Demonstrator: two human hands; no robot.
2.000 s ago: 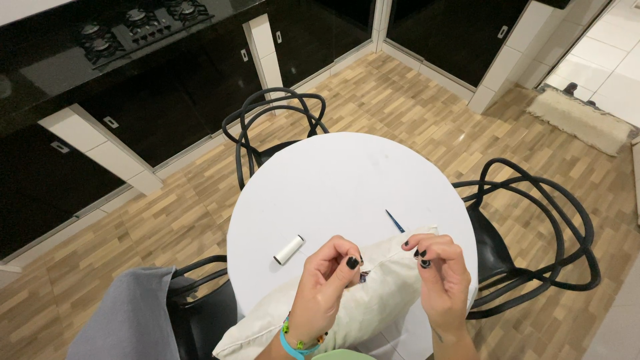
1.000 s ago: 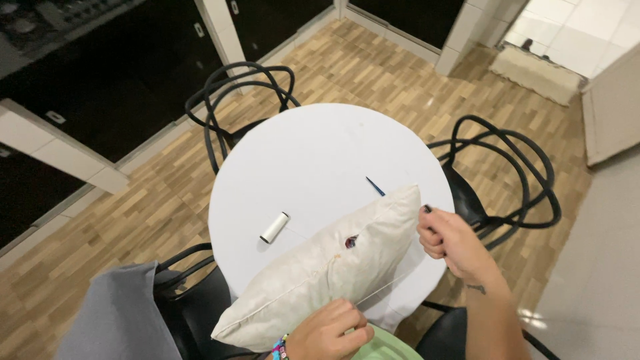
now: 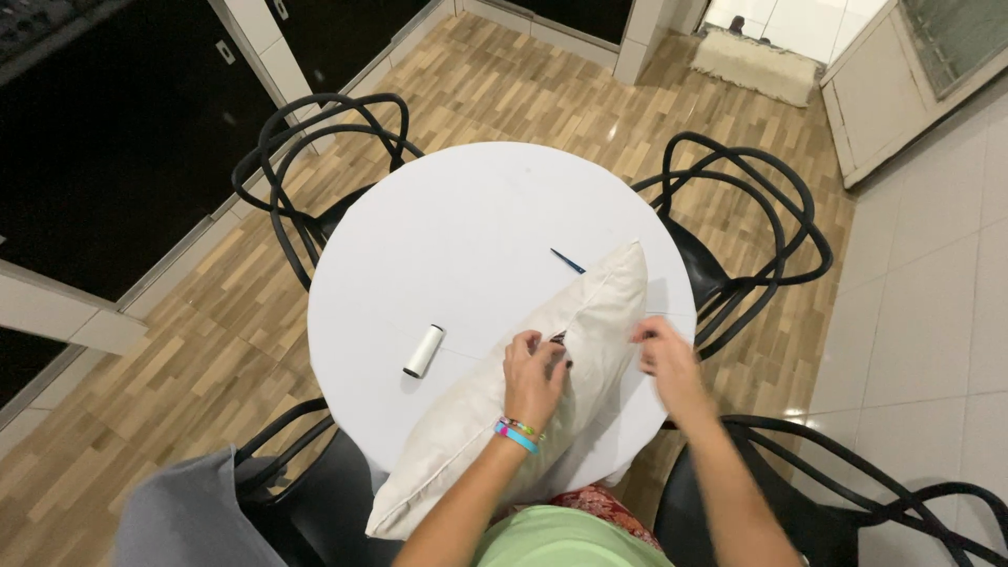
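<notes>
A cream fabric cushion [image 3: 602, 315] lies slanted across the near right part of the round table, with a small gap in its seam showing something dark. My left hand [image 3: 537, 378], with bracelets at the wrist, rests on the cushion beside that gap, fingers bent against the fabric. To the right of the cushion my right hand [image 3: 669, 362] is raised and blurred, its fingers curled together; whether it holds a needle or thread is too small to tell. A white spool of thread [image 3: 424, 351] with dark ends lies left of the cushion. Beyond the cushion lies a thin dark blue pointed tool [image 3: 567, 261].
The round table [image 3: 441, 220] has a white top. Black chairs stand around it, at the back left [image 3: 339, 213], the right [image 3: 701, 260] and both near corners. A grey cloth [image 3: 189, 512] hangs over the near left chair. Dark cabinets line the left side.
My left hand has moved up from the cushion's near edge to its seam gap. My right hand stays at the right side, its fingers now nearer the cushion's side than its tip.
</notes>
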